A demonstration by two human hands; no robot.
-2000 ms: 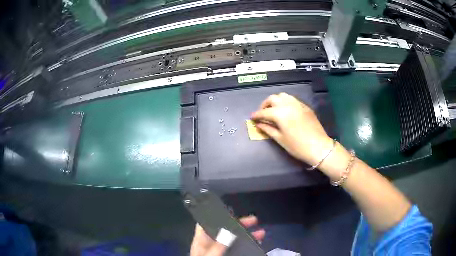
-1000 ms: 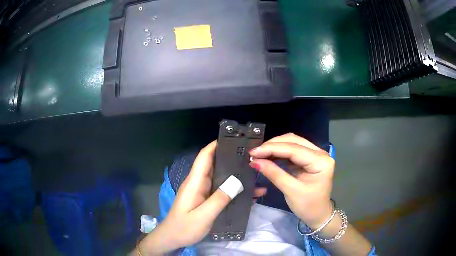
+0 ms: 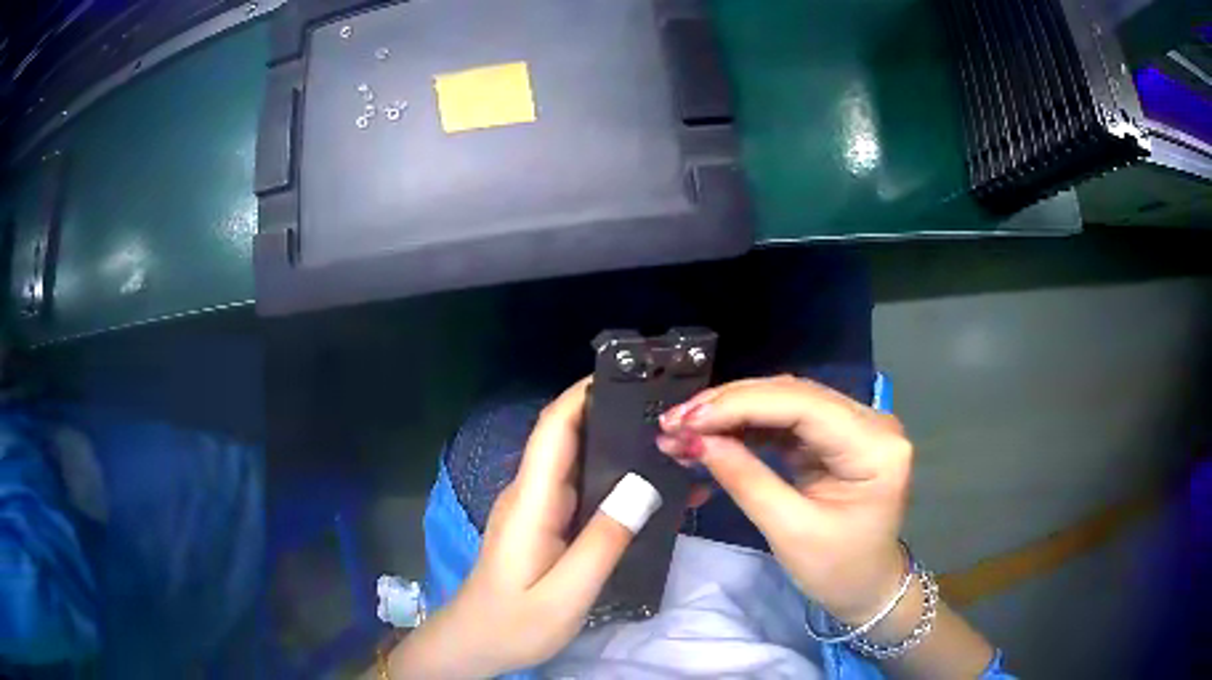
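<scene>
My left hand [image 3: 545,531], with white wrap on its thumb, grips the dark carrier plate [image 3: 622,445] over my lap. The plate's notched end, with two bright round fittings, points away from me. My right hand [image 3: 811,465] is at the plate's right edge near the upper small holes, thumb and fingertips pinched together. Whether a small nut is between them cannot be seen. Several small silvery nuts [image 3: 394,112] lie loose on the black lid [image 3: 598,160], left of a yellow label [image 3: 485,97].
The lid rests on a green bench [image 3: 824,146]. Stacked carrier plates [image 3: 1030,100] stand like fins at the bench's right end. Blue fabric [image 3: 146,518] shows at the lower left, and a rail [image 3: 160,53] at the upper left.
My right hand moved from the lid by the label to the plate. The plate came up over my lap, and in the last second my right fingertips closed in at its edge.
</scene>
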